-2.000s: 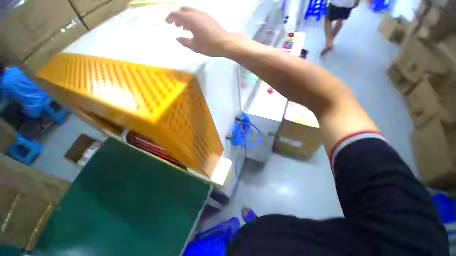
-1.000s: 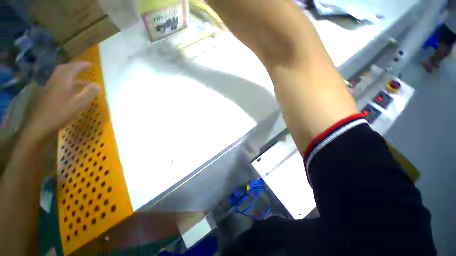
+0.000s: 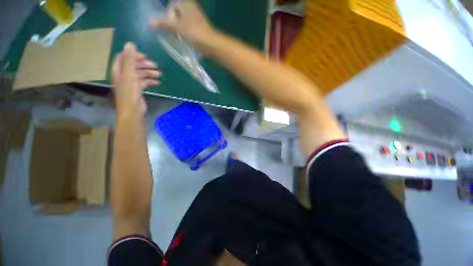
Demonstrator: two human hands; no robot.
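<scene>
My right hand (image 3: 182, 23) is over the green-topped bench (image 3: 233, 57), blurred, at a clear plastic bag (image 3: 189, 62) that trails from below it toward the bench's front edge. Whether the fingers grip the bag cannot be told. My left hand (image 3: 136, 71) is at the bench's front edge, fingers apart, with nothing seen in it. A flat cardboard pad (image 3: 65, 56) lies on the bench just left of my left hand.
A yellow tape roll (image 3: 58, 10) and white strip (image 3: 63, 25) are at the back left. An open carton (image 3: 54, 161) stands on the floor at left. A blue stool (image 3: 189, 130) stands before the bench. The machine's orange guard (image 3: 342, 44) and control panel (image 3: 415, 156) are at right.
The view has swung from the machine's white top to the green bench. Both hands are now over the bench side, and the plastic bag, cardboard pad and stool have come into view.
</scene>
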